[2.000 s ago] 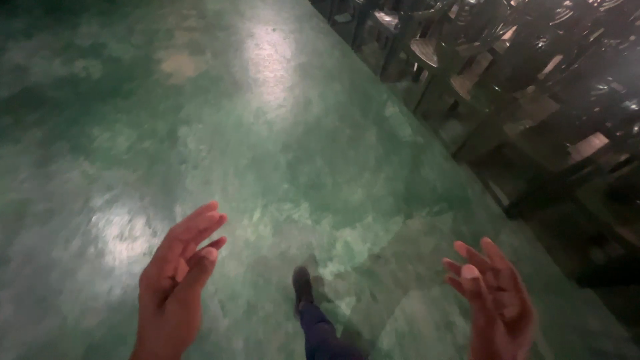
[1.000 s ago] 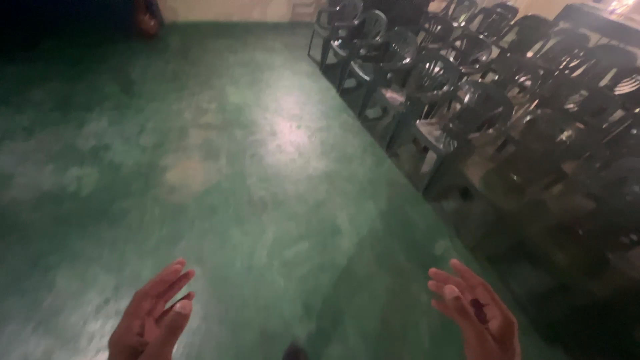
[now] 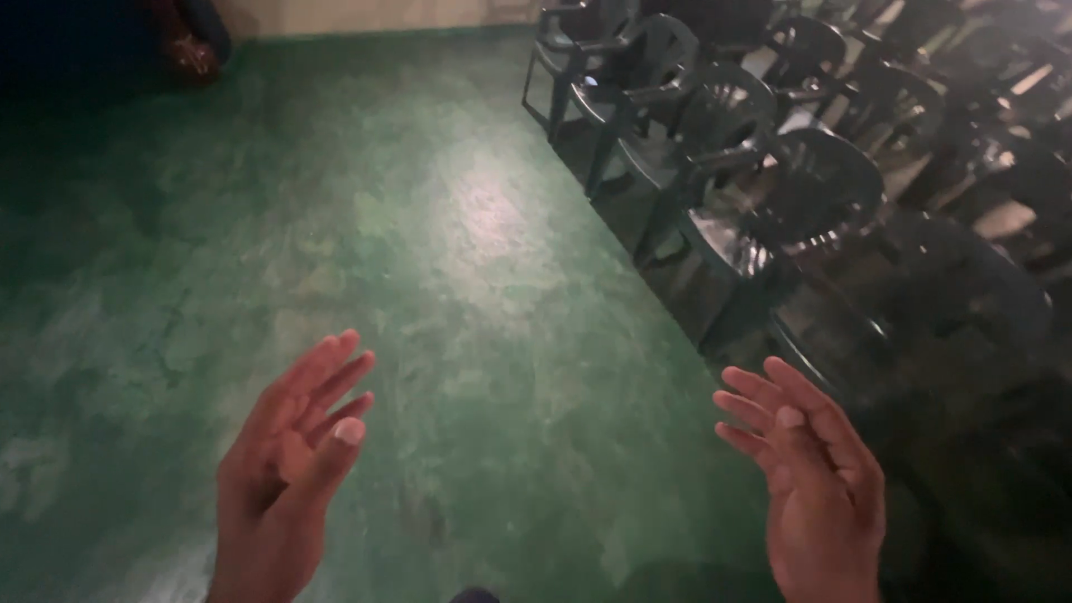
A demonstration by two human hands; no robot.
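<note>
My left hand is raised at the lower left with palm turned inward, fingers apart and nothing in it. Opposite it, my right hand is held up at the lower right, its fingers spread a little and likewise holding nothing. Both hang in the air over a worn green floor, with a wide gap between them. Behind my right hand in the view is a dark plastic armchair, the nearest one that shows clearly; the hand does not touch it.
Rows of dark plastic armchairs stand along the right on a darker floor strip. A pale wall closes off the far end. At the upper left a dim shape, perhaps part of a person, is too dark to make out.
The view has tilted up from the floor, bringing the far wall and more chairs into sight. Both hands stay raised and apart. The shoe and leg seen two seconds ago are now mostly out of view.
</note>
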